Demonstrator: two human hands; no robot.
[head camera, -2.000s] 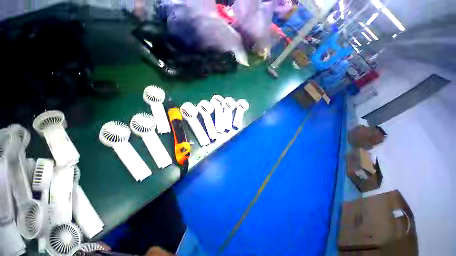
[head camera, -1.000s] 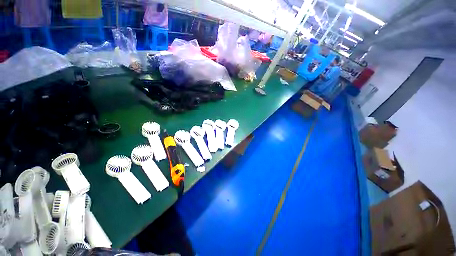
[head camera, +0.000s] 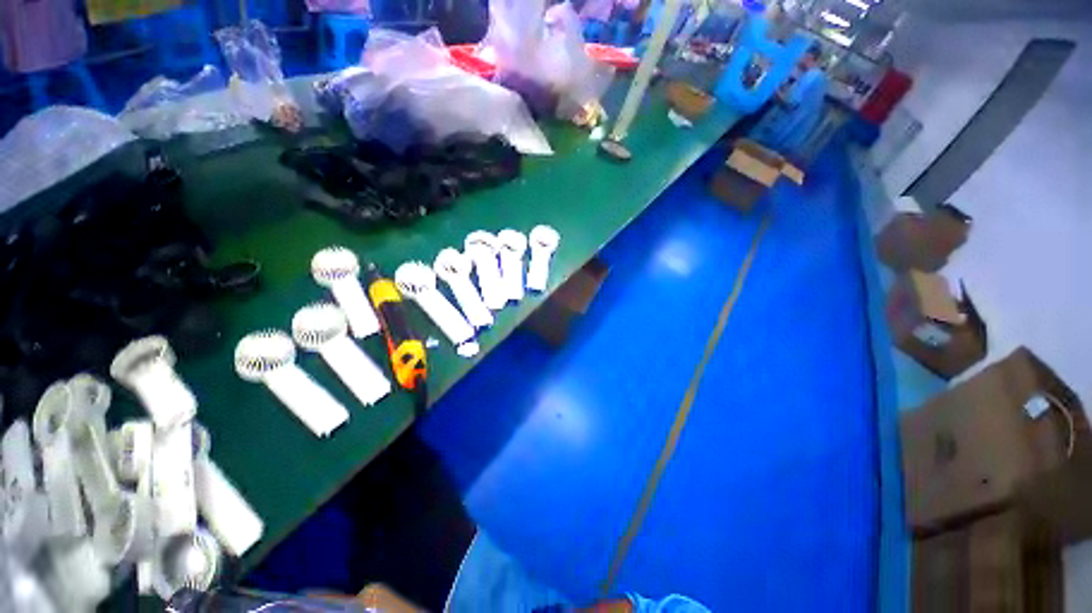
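Observation:
White fan shells with round slotted heads and straight handles lie heaped (head camera: 174, 479) at the lower left. More white shells (head camera: 291, 383) lie spaced out on the green bench. An orange, yellow and black tool (head camera: 398, 335) lies among them. Skin-coloured patches (head camera: 381, 600) show at the bottom edge, cut off and blurred, with more skin beside a blue sleeve farther right. They look like parts of my hands, but I cannot tell which is which. The fingers and anything in them are hidden. A clear, shiny thing (head camera: 258, 602) lies at the bottom edge, unclear.
The green bench (head camera: 287, 473) runs to the back right. Dark tangled parts (head camera: 96, 275) and crumpled clear bags (head camera: 419, 96) lie on it. A post (head camera: 641, 90) stands at its far end. Cardboard boxes (head camera: 988, 443) stand right of the blue floor (head camera: 623, 419). A person in blue (head camera: 796, 108) is far back.
The view has shifted, so the bench things sit higher than one second ago. Blue sleeve and more skin now show at the bottom edge. The shells and orange tool keep their arrangement.

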